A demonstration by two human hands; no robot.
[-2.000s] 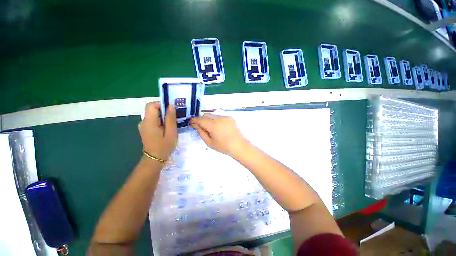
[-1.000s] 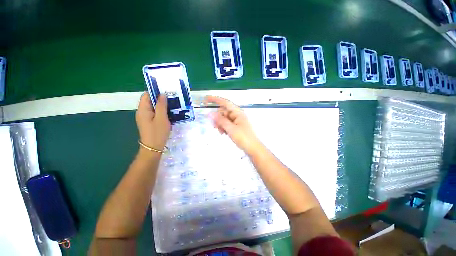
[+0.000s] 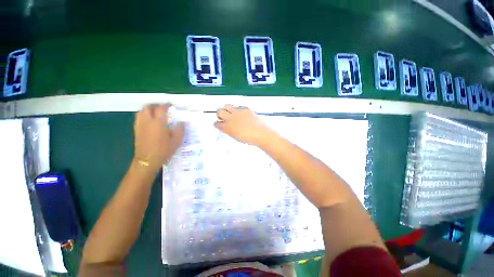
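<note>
The component tray (image 3: 233, 205) lies in front of me, white with rows of small bluish marks and clear plastic edges. My left hand (image 3: 157, 132) is blurred over its far left corner, fingers apart, with no housing in it. My right hand (image 3: 241, 124) is at the tray's far edge with its fingers bent together; whether it holds a small piece cannot be told. A device housing (image 3: 205, 60), pale with dark inner parts, lies on the belt beyond my hands.
More housings (image 3: 259, 60) run in a row to the right on the green belt, behind the pale rail (image 3: 325, 105). Another housing (image 3: 17, 72) is at far left. Stacked clear trays (image 3: 447, 170) stand right. A dark blue pouch (image 3: 56, 208) and white sheets (image 3: 16, 195) lie left.
The housing has left my left hand and one now lies on the belt. My left hand has opened. A housing has come further into view at far left.
</note>
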